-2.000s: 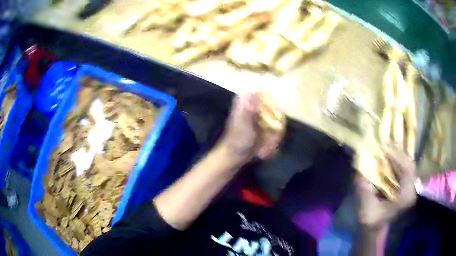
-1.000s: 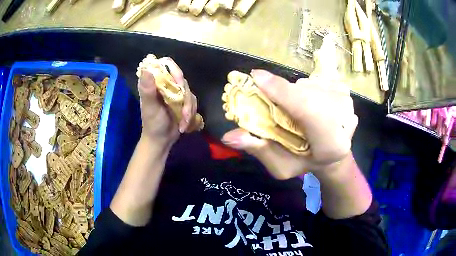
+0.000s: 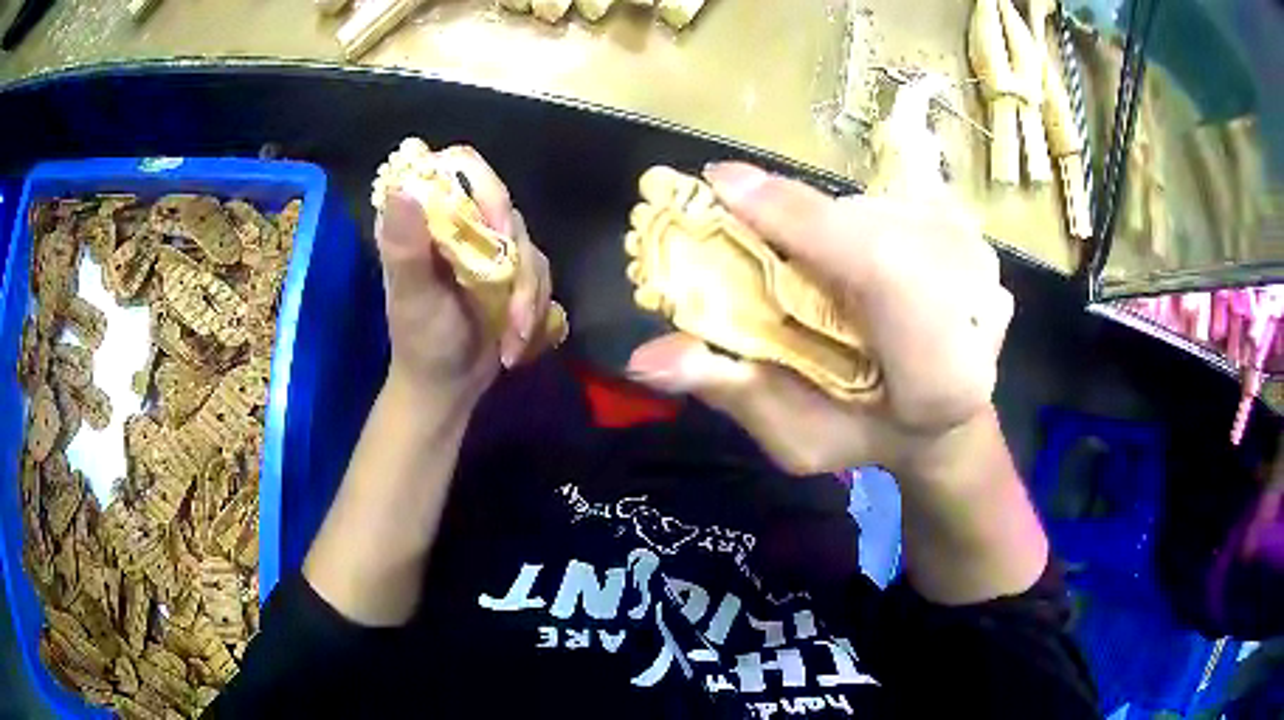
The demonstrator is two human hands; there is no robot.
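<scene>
My left hand point(image 3: 458, 267) is closed round a cream-yellow skeleton foot piece point(image 3: 439, 211), with its toes up and its narrower end showing below my fingers. My right hand point(image 3: 873, 317) holds a hollow foot shell point(image 3: 718, 281) between thumb and fingers, toes to the left and the raised rim facing me. The rest of this piece is hidden by my palm. Both pieces are held apart above my lap, near the bench edge.
A blue bin point(image 3: 290, 380) at the left holds brown foot-shaped pieces point(image 3: 197, 478). Leg bones point(image 3: 1017, 85) lie on the tan bench point(image 3: 760, 85), with more at its top edge. A panelled enclosure point(image 3: 1197, 169) stands at the right. Blue stools point(image 3: 1105, 478) are below it.
Two seconds ago my hands were farther apart and nearer the bench; they came together over my lap. Since one second ago both hands moved only slightly and kept hold of their pieces.
</scene>
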